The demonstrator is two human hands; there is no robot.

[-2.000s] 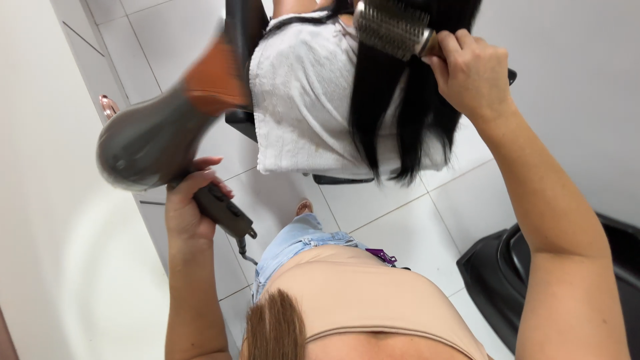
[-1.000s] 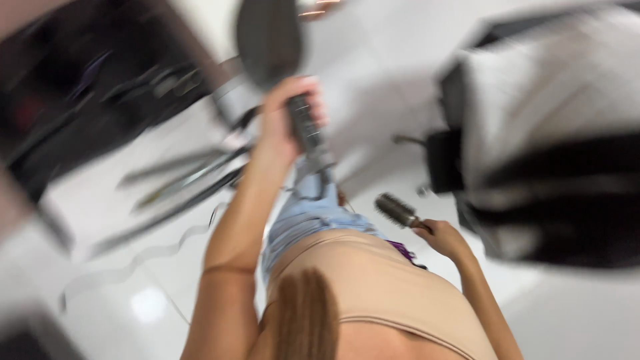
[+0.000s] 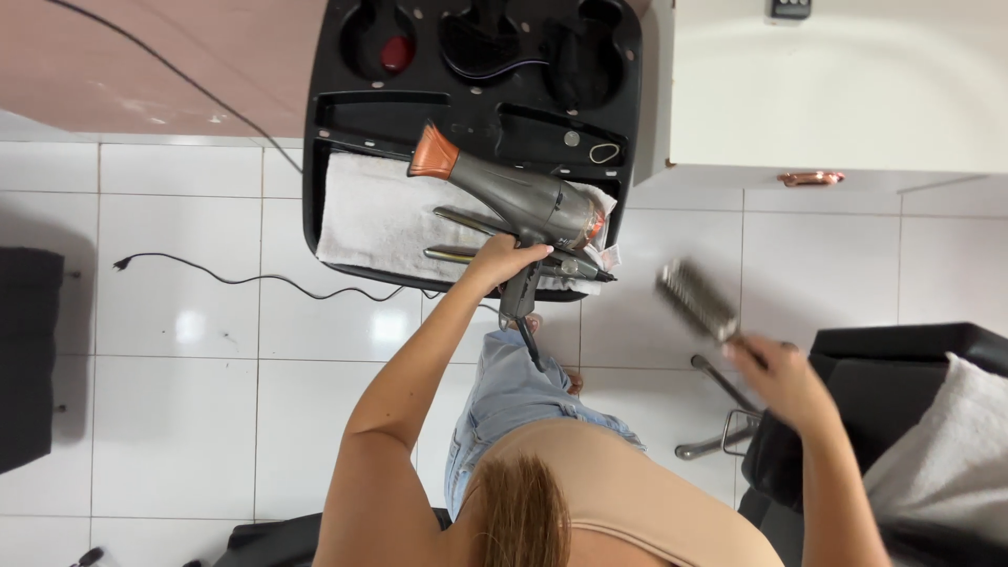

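My left hand point(image 3: 508, 260) grips the handle of a gray hair dryer point(image 3: 524, 197) with an orange nozzle, over a black salon trolley tray point(image 3: 313, 213). Under the dryer, a hair straightener point(image 3: 453, 254) lies half covered on a white towel point(image 3: 370, 213); whether the dryer touches it I cannot tell. Out to the right, above the tiled floor, my right hand point(image 3: 783, 378) holds a round hairbrush point(image 3: 697, 299) by its handle, bristles toward the upper left. Both hand and brush are slightly blurred.
A black salon chair point(image 3: 835, 378) with a white towel point(image 3: 945, 449) over it stands at the right. A white cabinet with a copper handle point(image 3: 811, 179) is at the upper right. A black cord point(image 3: 260, 278) with a plug runs at the left, and another dark chair point(image 3: 27, 346) stands there.
The view has swung to the trolley. Two seconds ago the brush was at a seated person's dark hair, with the dryer nearby; now the dryer is over the tray and the brush is away from the hair.
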